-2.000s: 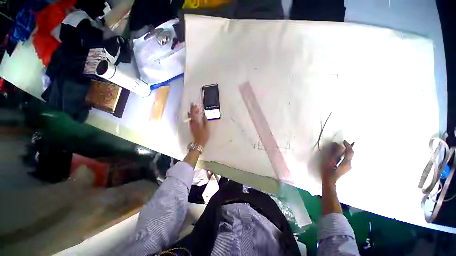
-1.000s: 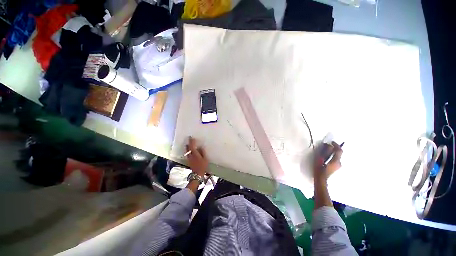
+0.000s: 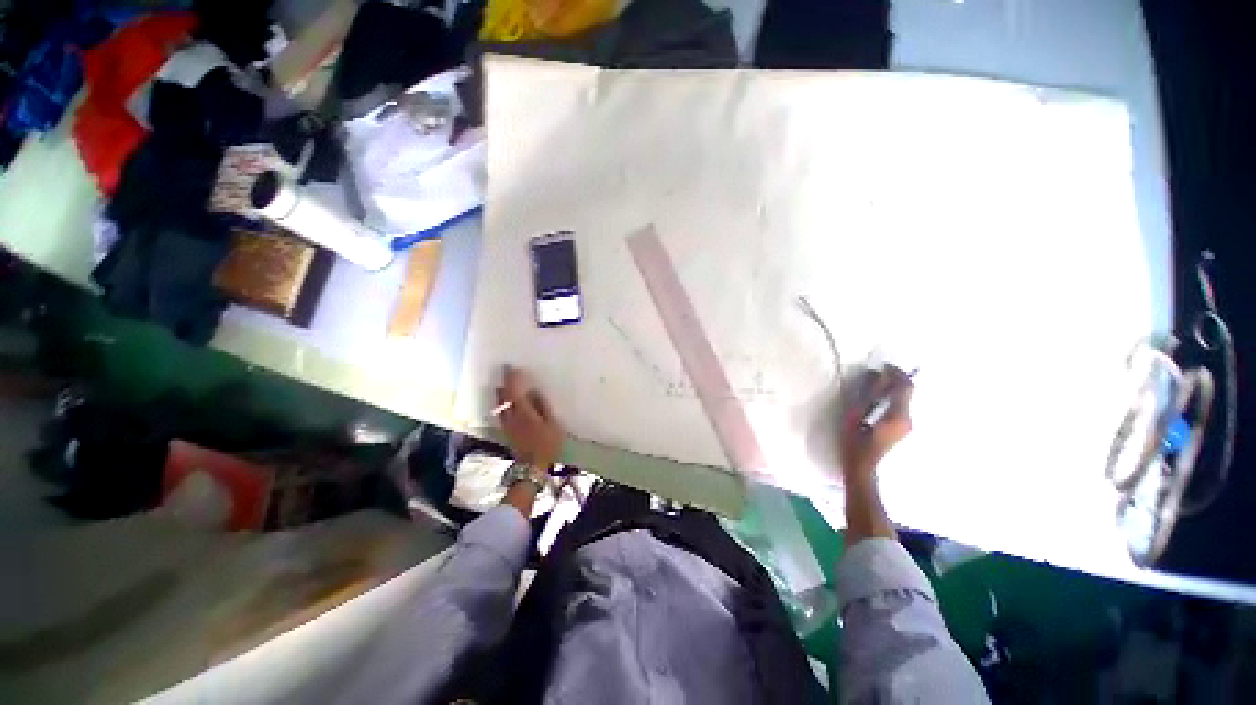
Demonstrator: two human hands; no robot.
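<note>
A large cream sheet of pattern paper (image 3: pixel 661 152) with faint pencil lines covers the table. A pink-looking clear ruler (image 3: pixel 689 339) lies slanted on it, its lower end past the table's front edge. A smartphone (image 3: pixel 557 278) lies on the paper's left part. My left hand (image 3: pixel 530 424) rests at the paper's lower left edge with a short white stick (image 3: pixel 501 409), perhaps a cigarette, between its fingers. My right hand (image 3: pixel 875 420) rests on the paper right of the ruler and holds a dark pen (image 3: pixel 879 409). A thin dark curved line (image 3: pixel 824 328) shows above that hand.
A white bottle (image 3: pixel 324 221), a patterned brown box (image 3: pixel 269 271) and a flat tan strip (image 3: pixel 415 288) lie left of the paper. Fabric heaps (image 3: pixel 117 90) fill the upper left. Pale looped bands (image 3: pixel 1160 448) with a blue spot lie at the paper's right end.
My left hand has drawn back from beside the phone to the paper's lower left edge. My right hand still holds the pen; the dark curved line near it has changed position and shape. The view has shifted slightly.
</note>
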